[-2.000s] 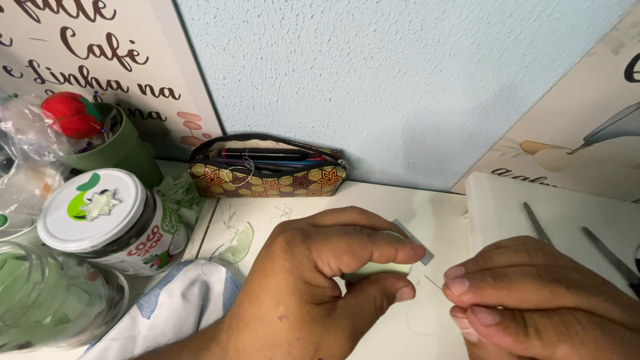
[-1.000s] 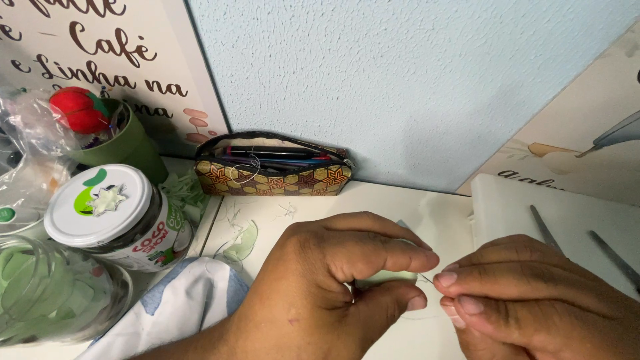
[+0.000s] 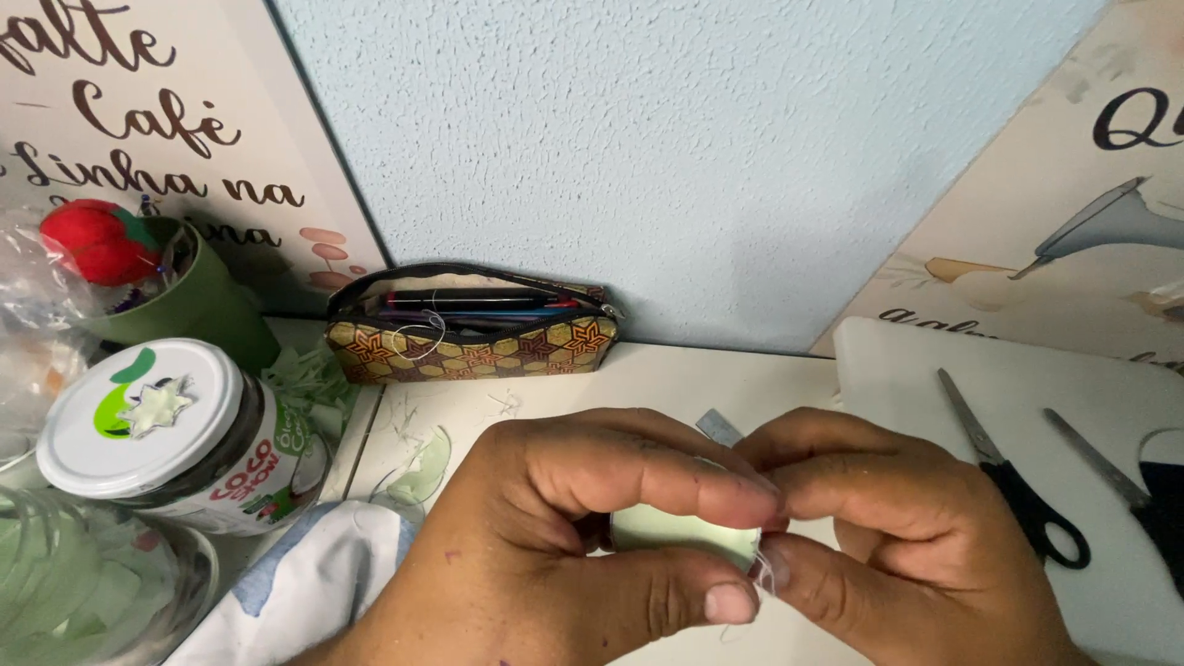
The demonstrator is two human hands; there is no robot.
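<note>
A pale green piece of fabric [image 3: 684,532] lies curved between the thumb and fingers of my left hand [image 3: 573,527]. White thread [image 3: 766,569] hangs loose at its right edge. My right hand [image 3: 897,518] meets the left at that edge, its thumb and forefinger closed on the thread end; no needle can be made out there now. Behind the fingers a small grey metal piece [image 3: 719,426] shows on the white table [image 3: 740,379].
A patterned pencil case [image 3: 472,347] stands against the wall. At left are a coconut oil jar [image 3: 185,435], a glass jar of green scraps [image 3: 83,573], a green pot [image 3: 194,296] with a tomato pincushion [image 3: 102,242] and patterned cloth [image 3: 305,573]. Scissors [image 3: 1008,472] lie on a white board [image 3: 888,370] at right.
My right hand has come in to meet the left; a gap showed between them before. Its fingers now touch the edge of the green fabric. A thin needle-like thing seen earlier is no longer visible.
</note>
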